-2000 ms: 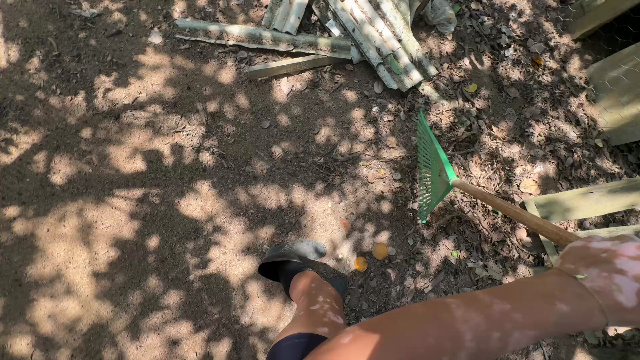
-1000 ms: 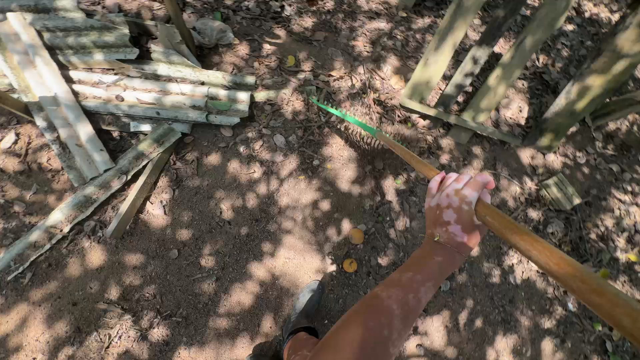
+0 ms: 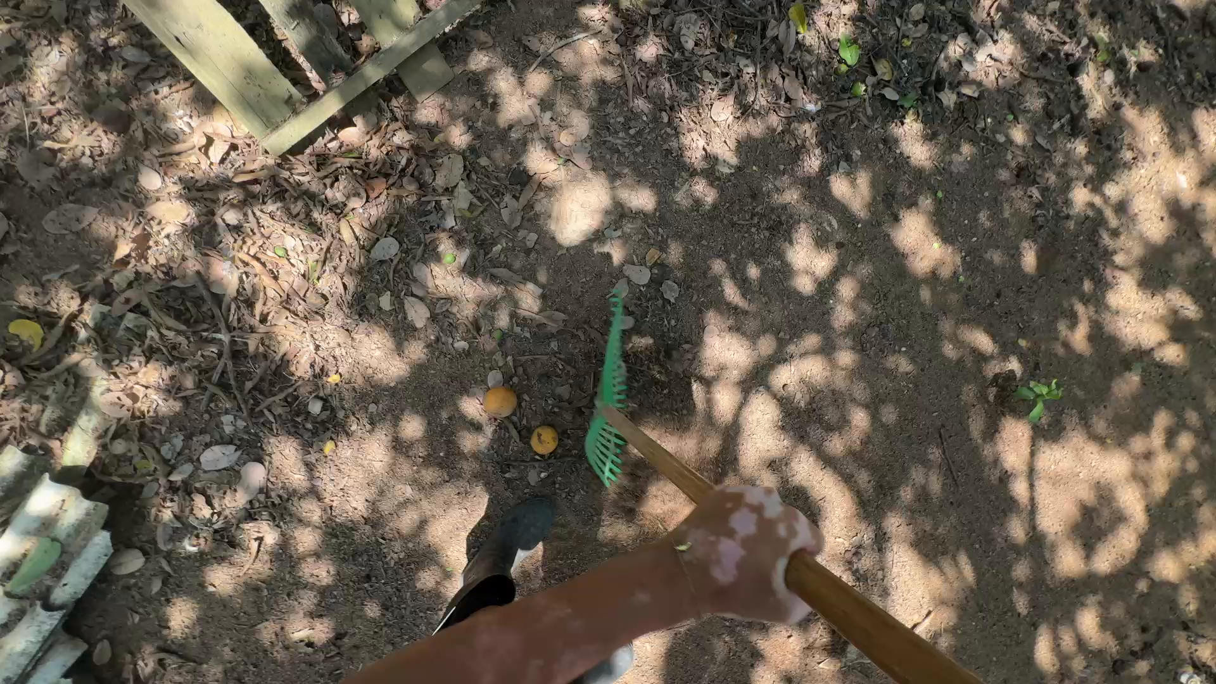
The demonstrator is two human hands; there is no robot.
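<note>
My left hand (image 3: 750, 553) is closed around the wooden handle (image 3: 879, 617) of a rake, its arm reaching up from the bottom edge. The rake's green toothed head (image 3: 609, 399) is left of and above the hand, over the soil, seen nearly edge-on. Two orange round fruits lie just left of the head, one (image 3: 500, 401) a little higher than the other (image 3: 544, 440). Past my hand the handle runs out of the frame at the lower right. My right hand is not in view.
A weathered wooden slat frame (image 3: 366, 78) lies at the upper left. Corrugated sheets (image 3: 47, 570) are at the lower left edge. Dry leaves (image 3: 275, 256) cover the ground at left. My dark shoe (image 3: 518, 532) stands below the fruits. A small green plant (image 3: 1037, 397) grows at right.
The view has swung strongly to the right. The rake head is now beside the two orange fruits; one second ago it was farther off. My left hand has stayed on the handle.
</note>
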